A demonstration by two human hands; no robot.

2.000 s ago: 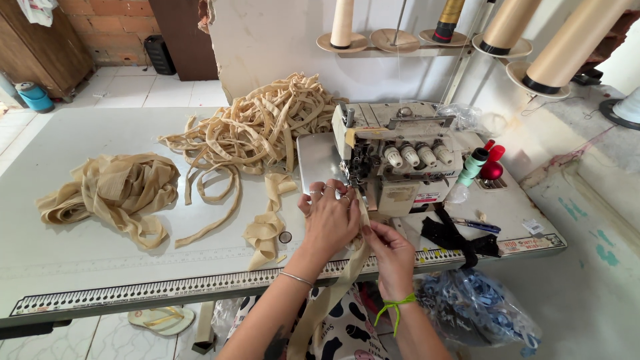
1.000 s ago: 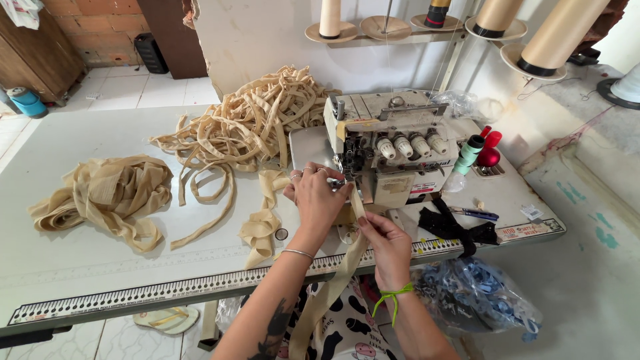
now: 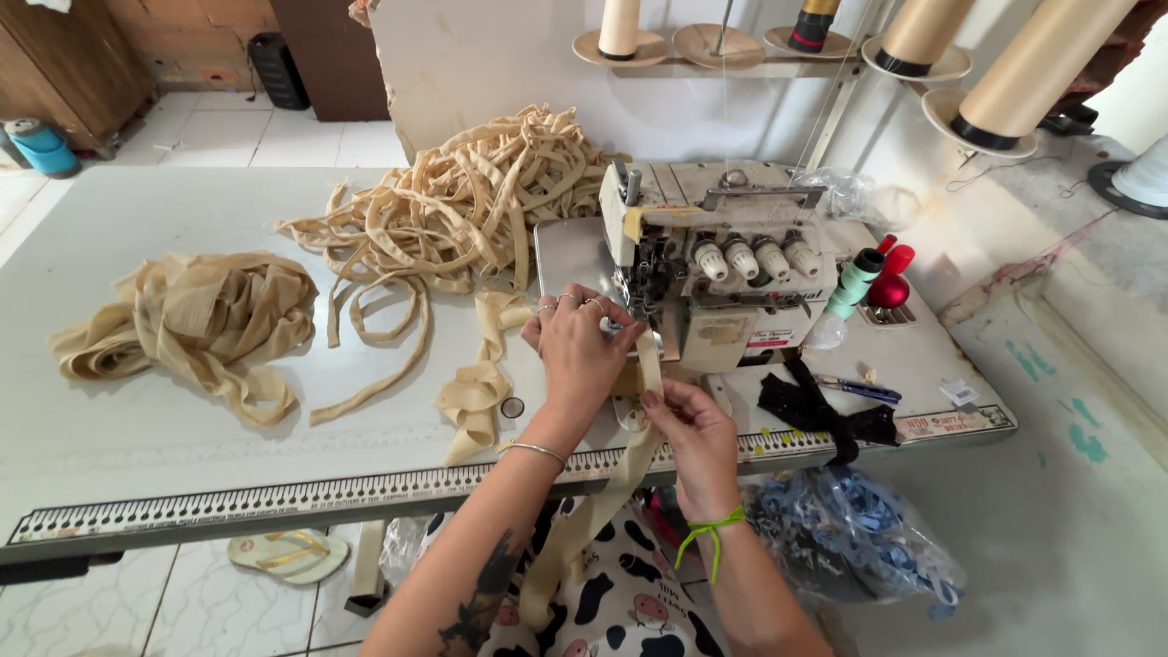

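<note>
A beige fabric strip [image 3: 630, 474] runs from the front of an overlock sewing machine [image 3: 730, 265] over the table edge onto my lap. My left hand [image 3: 584, 342] has thumb and fingers closed on its upper end, close to the presser foot, which is partly hidden. Just below, my right hand [image 3: 693, 429] pinches the same strip between thumb and fingers. Left of my hands lies a loose crumpled beige strip [image 3: 474, 401]. Behind it rises a heap of narrow sewn beige strips [image 3: 484, 192]; a bundle of wide beige fabric [image 3: 210, 319] rests farther left.
On the right of the table are a black fabric piece [image 3: 821, 411], small snips [image 3: 858, 390] and green and red thread spools [image 3: 858, 278]. Large thread cones [image 3: 1040, 78] stand on a rack above. A measuring tape [image 3: 274, 506] lines the front edge. A plastic bag [image 3: 858, 538] of blue material is below.
The view has shifted slightly. Both hands stay close to the machine on the beige strip; no other plain change shows.
</note>
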